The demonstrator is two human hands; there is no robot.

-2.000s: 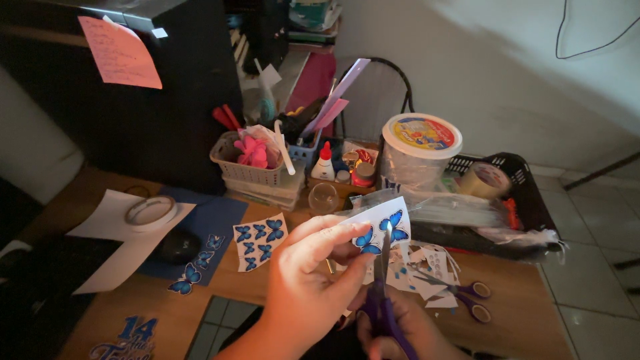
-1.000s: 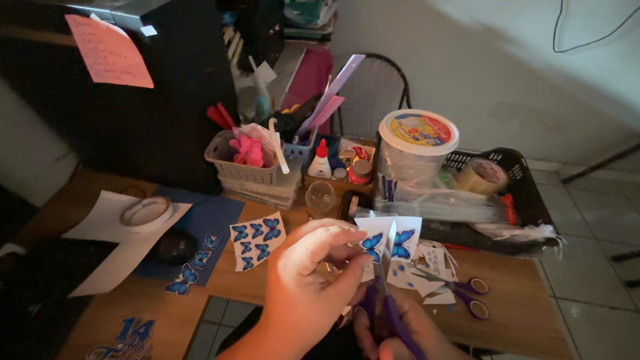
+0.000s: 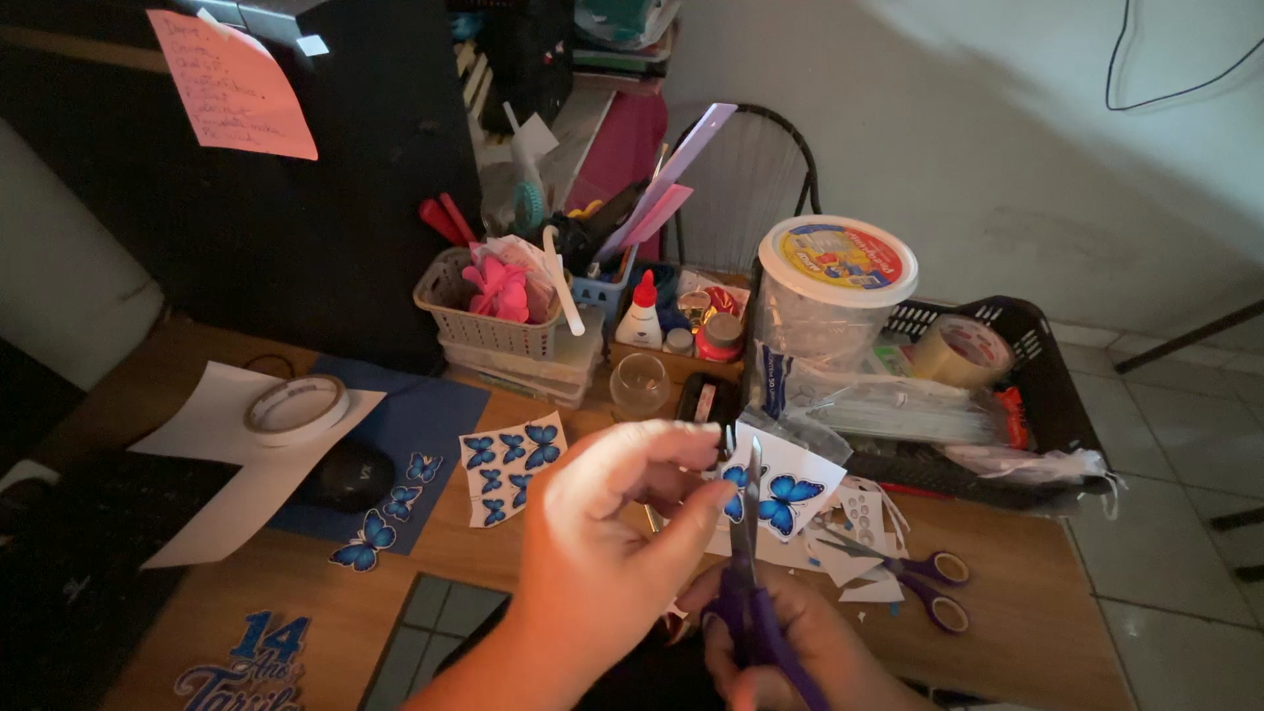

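My left hand pinches a piece of white paper printed with blue butterflies between thumb and fingers. My right hand grips purple-handled scissors, whose blades point up and lie across the paper between two butterflies. To the left, a sheet of several printed butterflies lies on the wooden table. Cut-out butterflies rest farther left, partly over a blue mat. A second pair of purple scissors lies on the right among paper scraps.
Behind my hands stand a basket of craft items, a glue bottle, a small glass and a lidded plastic tub. A black crate holds a tape roll. White tape and a computer mouse sit left.
The butterfly paper has turned in my left hand, and the scissor blades now cross it between two butterflies; two seconds ago they stood lower, near its bottom edge.
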